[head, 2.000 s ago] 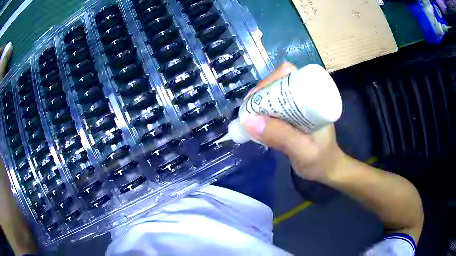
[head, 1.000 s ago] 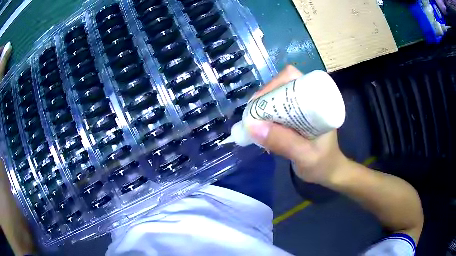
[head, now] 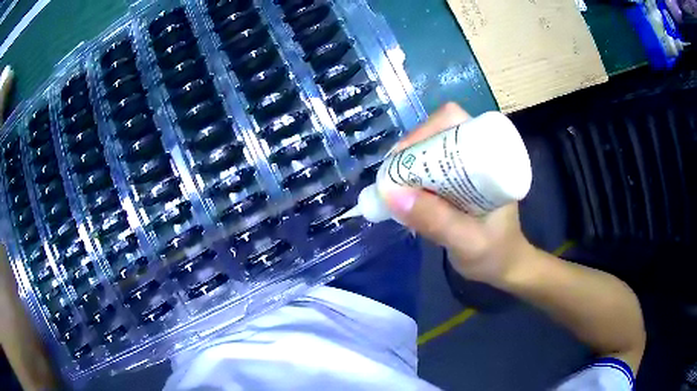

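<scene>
My right hand [head: 466, 229] is closed around a white squeeze bottle [head: 458, 164] with a printed label, tilted with its thin nozzle down to the left. The nozzle tip is at a black disc [head: 334, 219] near the lower right end of a large clear blister tray [head: 248, 141]. Rows of black discs with shiny centre pins stand in the tray's pockets. My left hand [head: 6, 80] shows only as a sliver at the left edge beside the tray; its grip cannot be made out.
A tan cardboard sheet [head: 531, 50] with handwriting lies on the green mat [head: 439, 53]. A blue item [head: 655, 34] is at the top right. A dark ribbed object [head: 630, 172] is at right. The tray overhangs my lap.
The tray has shifted slightly right and down. My right hand and the bottle have also moved slightly right and down, with the nozzle staying around the same lower right disc.
</scene>
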